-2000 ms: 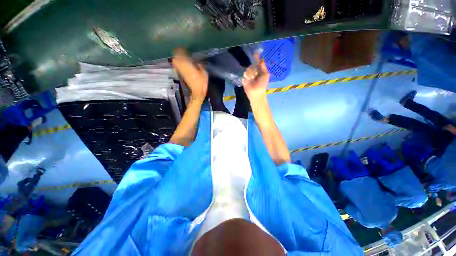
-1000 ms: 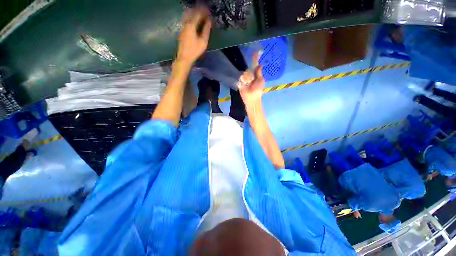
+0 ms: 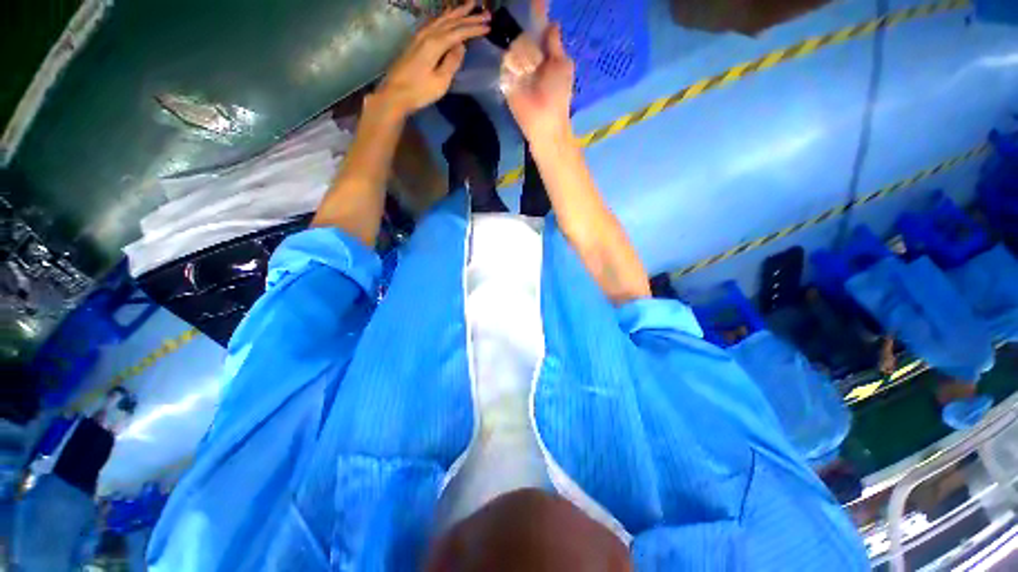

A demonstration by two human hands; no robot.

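My left hand point(image 3: 428, 60) is at the green bench's front edge, fingers stretched toward my right hand; whether its fingertips hold anything is unclear. My right hand point(image 3: 538, 76) is bare and curled, thumb-side fingers pointing up, with a bunched clear plastic bag in its grip. The bag point(image 3: 482, 69) shows faintly between the hands. Its mouth is near the top edge and hard to make out. A dark patch point(image 3: 503, 28) shows between the fingertips; I cannot tell what it is.
The green bench point(image 3: 257, 50) bears a crinkled clear piece point(image 3: 207, 115). White sheets point(image 3: 240, 190) and shiny black trays point(image 3: 223, 268) are stacked below left. A blue basket point(image 3: 603, 45) and a brown box point(image 3: 748, 11) are ahead right. Seated people are at right.
My left hand has come back from over the heap of black parts to beside my right hand. The view has shifted, so the heap and the tray are out of sight.
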